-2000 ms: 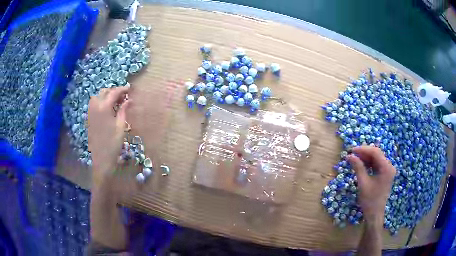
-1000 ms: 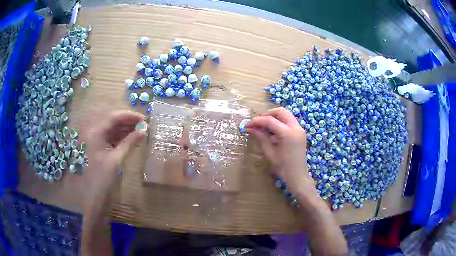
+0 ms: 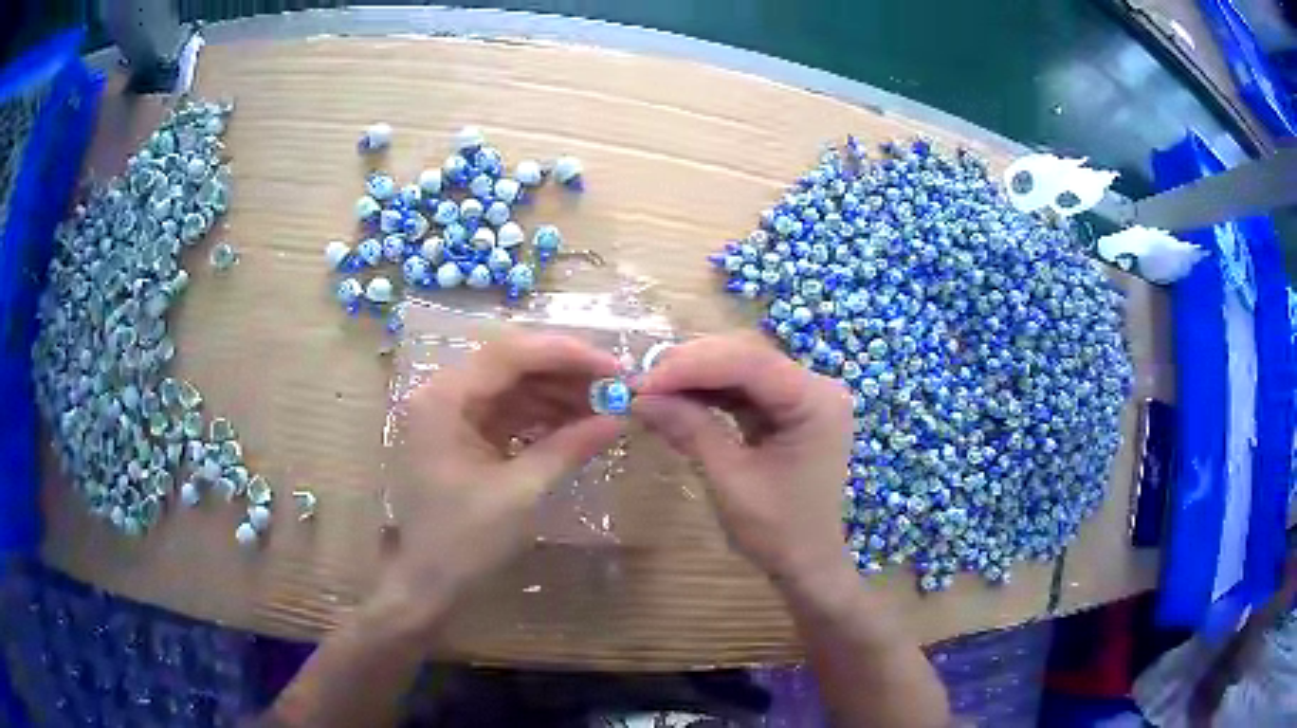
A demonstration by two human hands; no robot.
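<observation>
My left hand and my right hand meet over the film-covered pad. Between their fingertips is a small blue-and-white ball piece with a pale cap around or against it; how far the two are joined cannot be told. The shiny clear film covers the flat pad, mostly hidden by my hands. The white disc shows partly behind my right fingers. A heap of pale hollow caps lies at the left, a large heap of blue-and-white ball pieces at the right.
A group of assembled pieces lies behind the pad on the tan cardboard. White moulded parts lie at the upper right. Blue bins stand at the left and right edges. A dark flat object lies at right.
My left hand has come from the cap heap with a cap, my right hand from the ball heap with a ball piece. Both have met over the pad. The camera view has shifted right.
</observation>
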